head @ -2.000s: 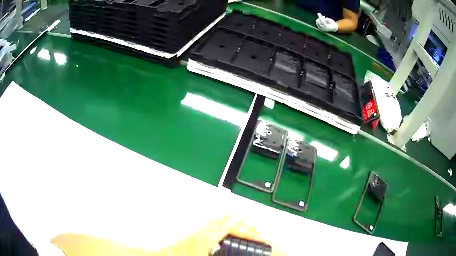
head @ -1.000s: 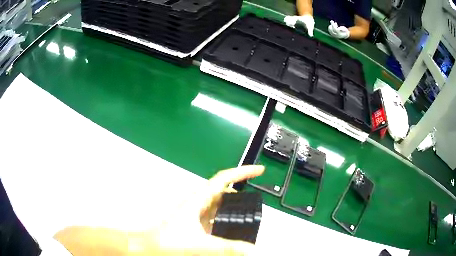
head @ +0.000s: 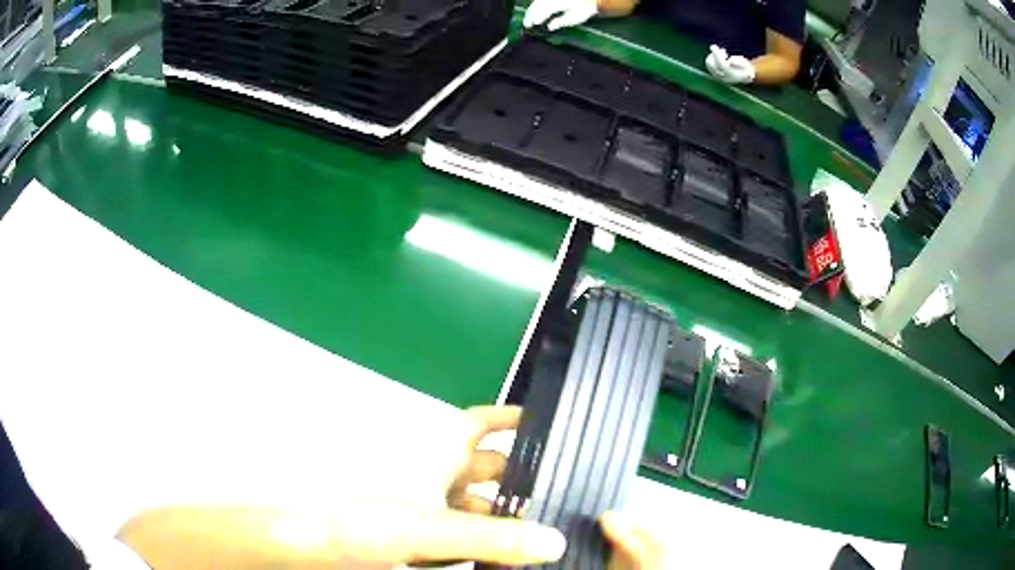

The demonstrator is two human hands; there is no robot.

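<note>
My left hand (head: pixel 484 473) comes in from the lower left and is closed on a stack of frames (head: pixel 607 401). The stack is held on edge, tilted, with grey and black ribs showing, above the divider strip (head: pixel 548 301) and the green surface. A fingertip shows right of the stack at the bottom edge; I cannot tell which hand it belongs to. A phone middle frame (head: pixel 681 373) lies flat, partly hidden by the stack. Another frame (head: pixel 743 390) lies beside it. A narrow-looking frame (head: pixel 938 477) lies farther right, with part of another at the right edge.
A black blister tray (head: pixel 568 123) lies at the back, beside a stack of empty trays (head: pixel 334 78). A person in white gloves (head: pixel 729 65) is opposite. A red packet (head: pixel 824 254) and white bundle stand right of the tray. A white surface (head: pixel 223 390) is nearest me.
The frame stack has risen and turned, now showing its long ribbed side. My left hand's grip has changed around it. The laid frames appear shifted. The opposite person's glove has moved left.
</note>
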